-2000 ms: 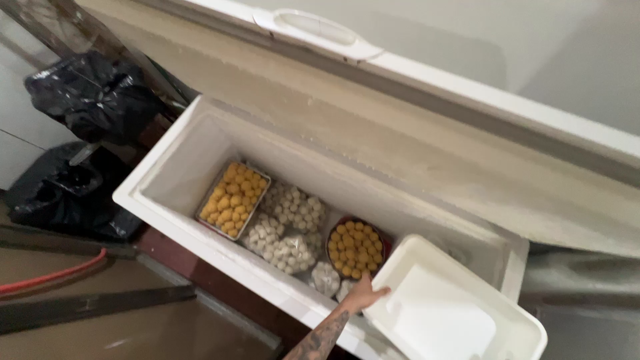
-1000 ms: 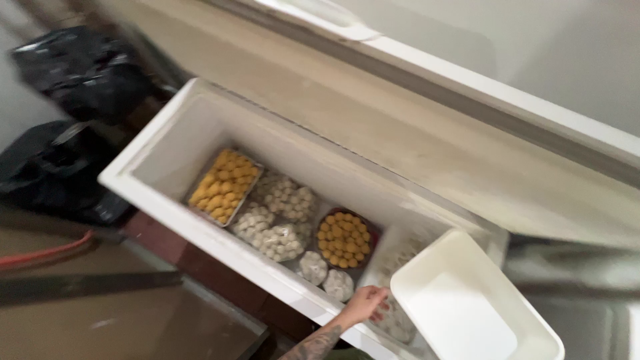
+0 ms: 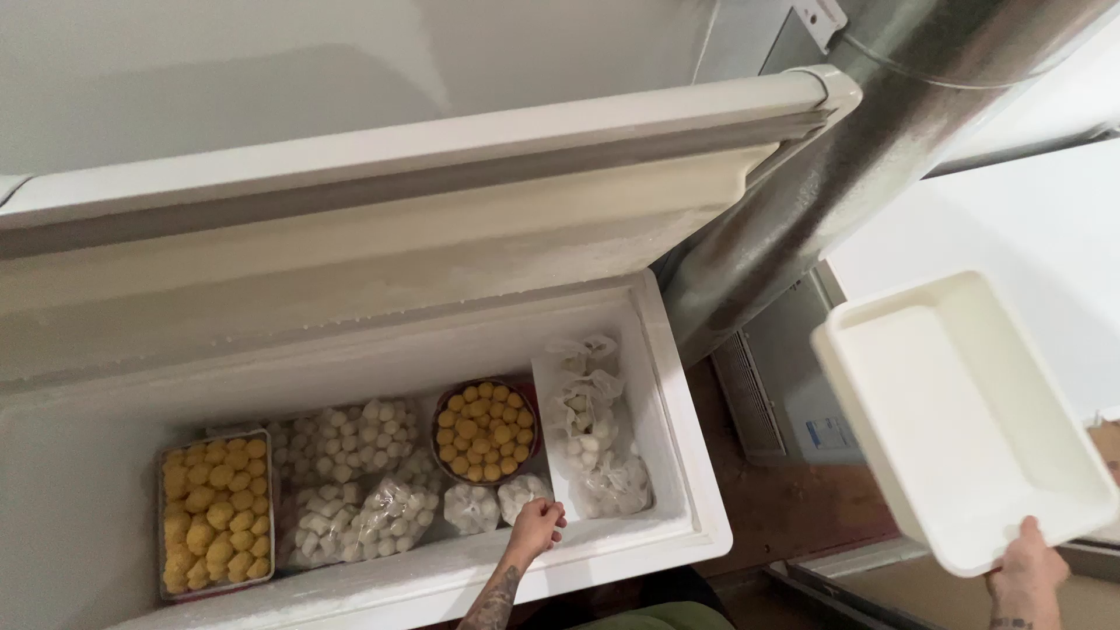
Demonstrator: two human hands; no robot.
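Note:
Below the raised lid of a white chest freezer (image 3: pixel 691 499), my left hand (image 3: pixel 537 528) hovers over the front rim with curled fingers; whether it touches a bag is unclear. My right hand (image 3: pixel 1031 560) grips the near edge of an empty white plastic tub (image 3: pixel 954 420), held tilted right of the freezer. Inside the freezer are a rectangular tray of yellow balls (image 3: pixel 214 512), clear bags of white balls (image 3: pixel 367 437), a round container of yellow balls (image 3: pixel 484 433), a small tied bag (image 3: pixel 471 507) and, on the right-end step, several knotted bags (image 3: pixel 591 420).
The freezer lid (image 3: pixel 394 157) stands raised behind. A large metal duct (image 3: pixel 814 149) slopes past its right end. Beyond the duct is another white appliance top (image 3: pixel 980 219), with a vented side (image 3: pixel 752 394) near the brown floor.
The white tub has moved from over the freezer's right end to outside it, uncovering the knotted bags. The view has swung right. My right hand now shows on the tub.

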